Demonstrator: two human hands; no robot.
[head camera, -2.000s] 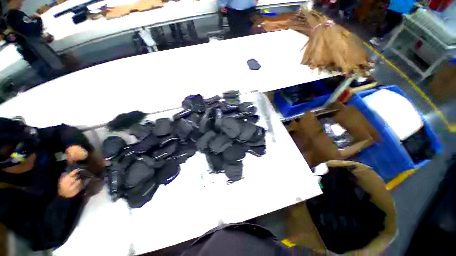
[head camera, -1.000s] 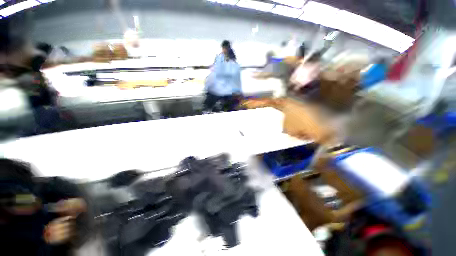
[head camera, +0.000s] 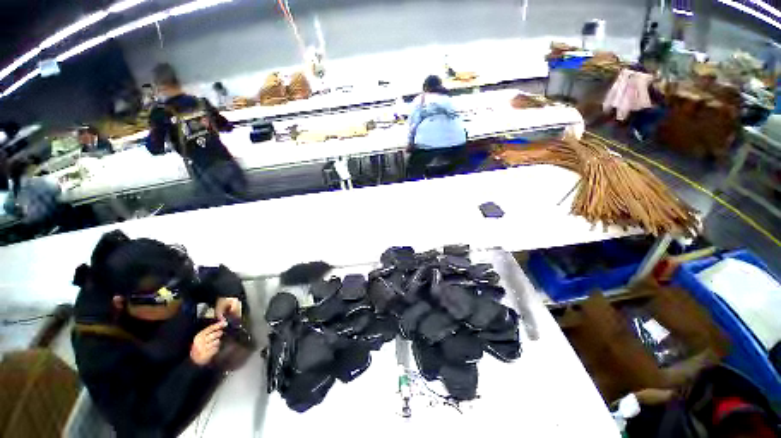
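Neither of my hands shows. A broad heap of black rounded pieces (head camera: 458, 312), many with pale shiny lines along their edges, lies on the white table in front of me. A black fluffy tuft (head camera: 306, 273) lies behind its left part. A small tool with a green part and a pale tip (head camera: 405, 392) lies by the near edge of the heap, with thin dark cord loops (head camera: 441, 395) beside it. A co-worker in black (head camera: 150, 342) sits at the left and holds a small dark thing, too unclear to name, in both hands.
A far table (head camera: 342, 227) bears one black piece (head camera: 491, 210) and a brown strip bundle (head camera: 634, 192). An open carton (head camera: 612, 342) and a blue crate with a white sheet (head camera: 745, 299) stand at the right. A dark and red shape is cut off at bottom right. People stand behind.
The view has tilted up, blurring on the way, and now shows more of the hall. The dark rounded shape at the bottom edge has left view. The green tool and cord now show.
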